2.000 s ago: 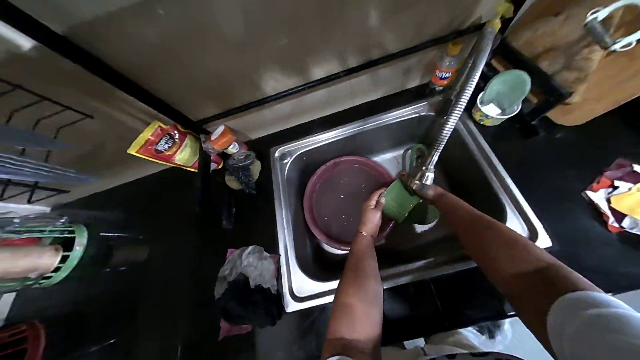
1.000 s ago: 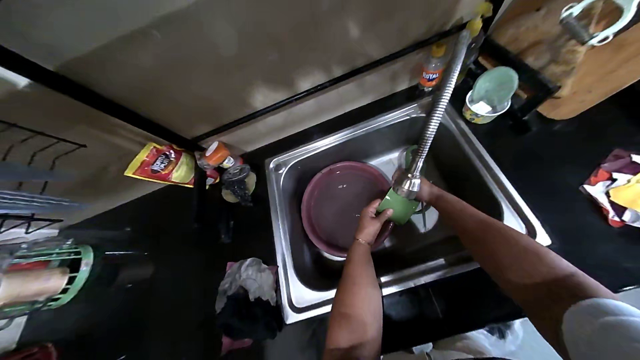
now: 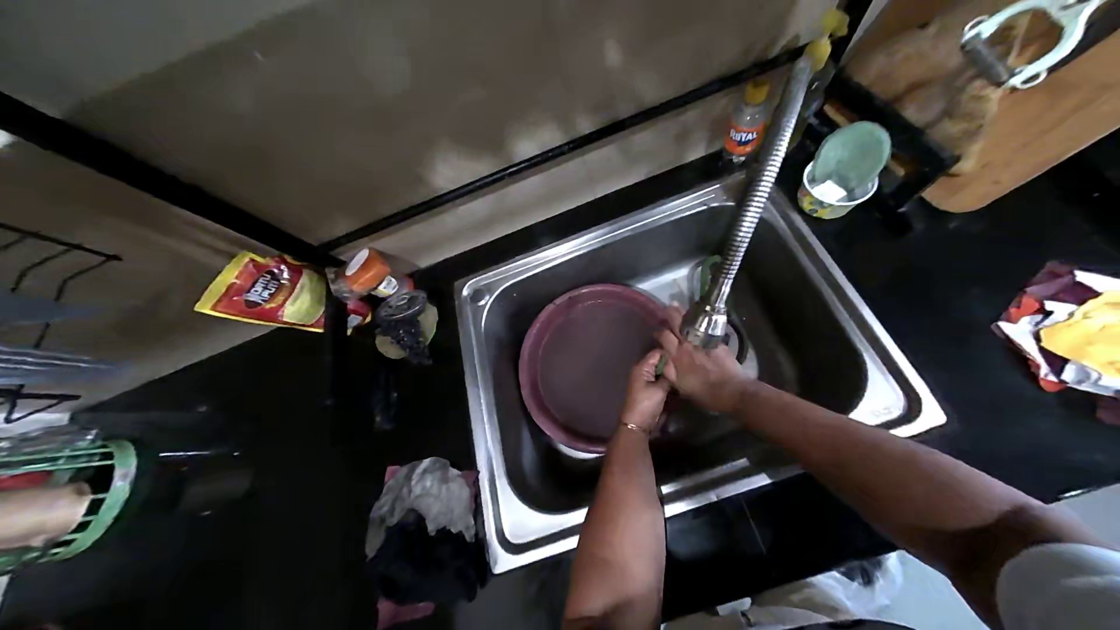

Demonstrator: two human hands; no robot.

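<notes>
A maroon plastic basin of cloudy water sits in the left part of a stainless steel sink. At the basin's right rim my left hand grips a small green object, mostly hidden by the fingers. My right hand lies against it, just below the metal head of the flexible faucet; whether it also grips the green object is unclear. Behind the faucet head, a green-rimmed item rests on the sink floor, and part of a pale round dish shows beside my right hand.
Left of the sink are a red and yellow pouch, an orange-lidded jar and crumpled cloths. Behind it stands a soda bottle; a tub with a green lid is at back right. Folded colorful cloths lie far right.
The green cup-like item that showed between my hands is now almost covered by them. My right hand has moved from beside it to over it, under the faucet head.
</notes>
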